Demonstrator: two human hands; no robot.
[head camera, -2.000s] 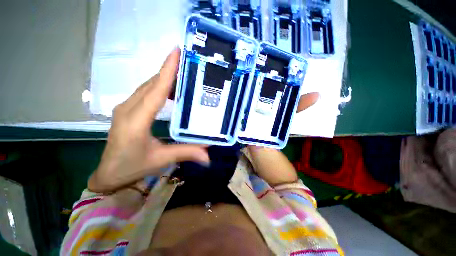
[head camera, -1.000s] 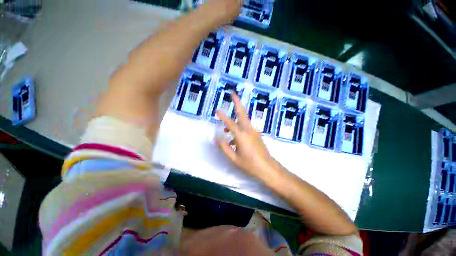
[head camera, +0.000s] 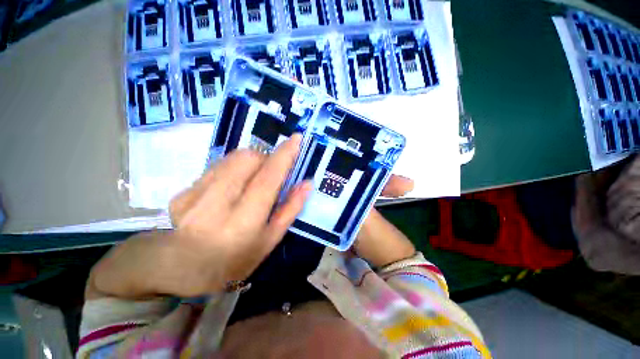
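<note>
Two light-blue phone housings are held side by side above the white sheet's front edge, open faces up and tilted. My right hand (head camera: 398, 186) is mostly hidden beneath them; its fingertips show past the right edge of the right housing (head camera: 345, 175). My left hand (head camera: 231, 210) lies over the lower part of the left housing (head camera: 263, 109), blurred, with its fingers near the seam between the two; whether it grips is unclear. Behind, two rows of housings (head camera: 365, 64) lie on the white sheet (head camera: 428, 140). The held pair partly covers the front row.
A beige-grey board (head camera: 63, 105) lies to the left. Another white sheet with rows of housings (head camera: 609, 91) is at the far right on the green bench (head camera: 509, 105). A red stool (head camera: 491, 228) is below the bench. Part of a person (head camera: 610, 224) shows at right.
One second ago both hands were empty or out of sight over the rows and beyond; now a pair of housings is held close in front of me. The view has shifted.
</note>
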